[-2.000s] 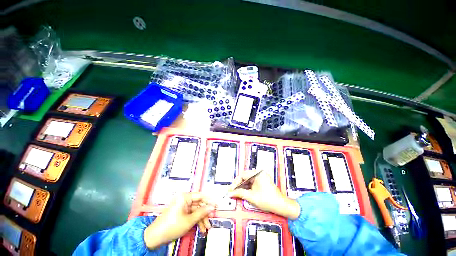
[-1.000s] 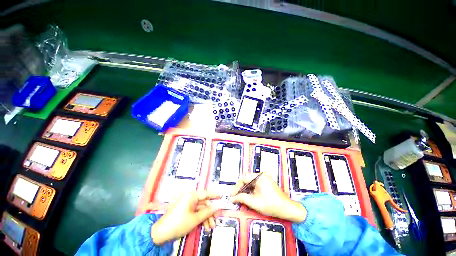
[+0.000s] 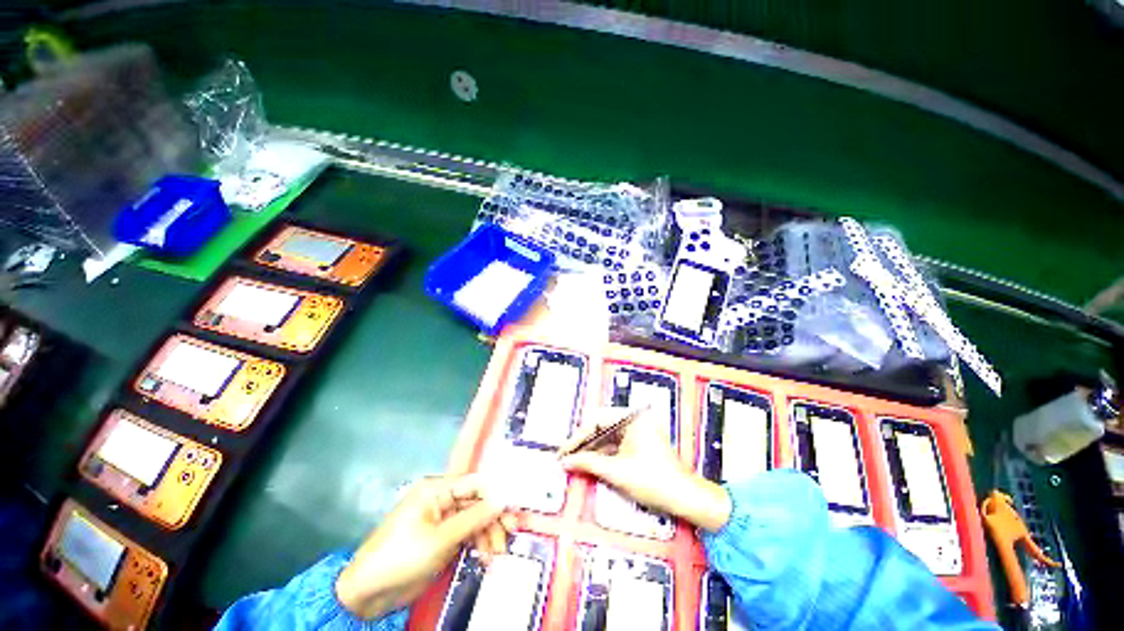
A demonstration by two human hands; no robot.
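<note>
The red tray (image 3: 561,530) holds white front housings (image 3: 546,401) with black-bordered pale windows, in two rows. My right hand (image 3: 635,468) holds thin dark tweezers (image 3: 602,435) over the back row, tips pointing down-left at the lower end of the leftmost back housing. My left hand (image 3: 431,533) is at the tray's left side, thumb and fingers pinched near that housing's lower end. A small pale piece seems to be at its fingertips, too blurred to tell. The lower row is partly hidden by my hands and the frame edge.
A blue bin (image 3: 491,281) with white contents stands behind the tray. Plastic sheets of black discs (image 3: 635,290) and a loose white unit (image 3: 693,296) lie behind it. Orange housings (image 3: 210,380) in a black tray are at left. An orange-handled air gun (image 3: 1008,542) and a bottle (image 3: 1058,428) are at right.
The view has swung left, so the bench things appear further right. Both hands have moved from the second back-row housing to the leftmost one. The tweezers stay in my right hand.
</note>
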